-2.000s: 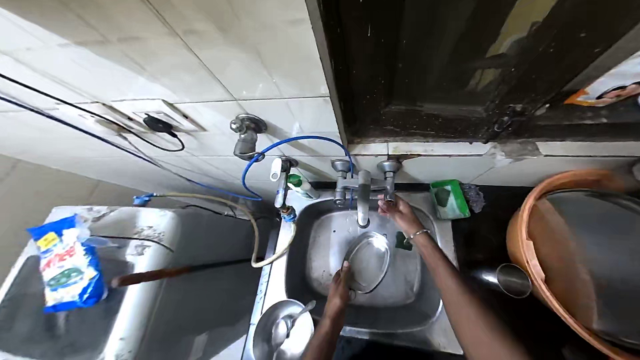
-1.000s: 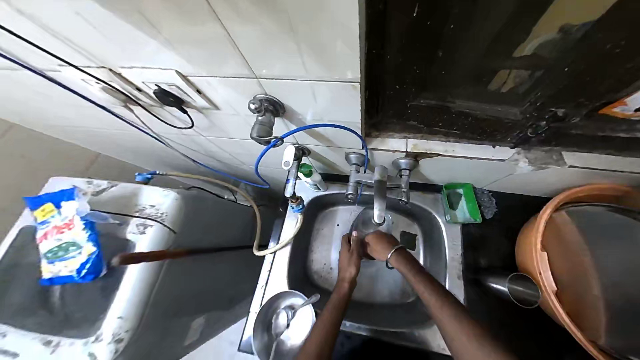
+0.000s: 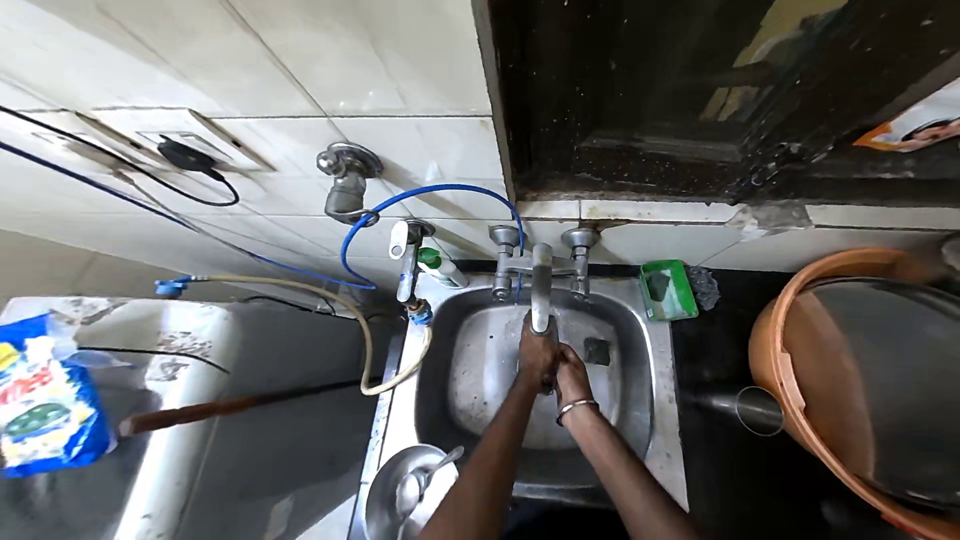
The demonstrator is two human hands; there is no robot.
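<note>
My left hand (image 3: 538, 358) is right below the spout of the sink faucet (image 3: 541, 289), over the steel sink (image 3: 480, 360). My right hand (image 3: 572, 377), with a metal bangle on its wrist, touches the left one from the right. A dark or metal thing shows in part between them; the fingers and spout hide most of it, and what it is cannot be told. Beside the sink's lower left corner, a steel bowl (image 3: 386, 484) holds spoons (image 3: 411, 491).
A green soap tray (image 3: 667, 290) and scouring pad (image 3: 703, 287) sit right of the sink, near a steel tumbler (image 3: 759, 411) and a large orange tub (image 3: 766, 345). Left are a second tap (image 3: 409, 270) with a hose (image 3: 365, 345) and a blue detergent packet (image 3: 52, 405).
Two seconds ago my right hand was at the faucet's right knob and my left held a steel dish in the sink. Both hands are now together below the spout.
</note>
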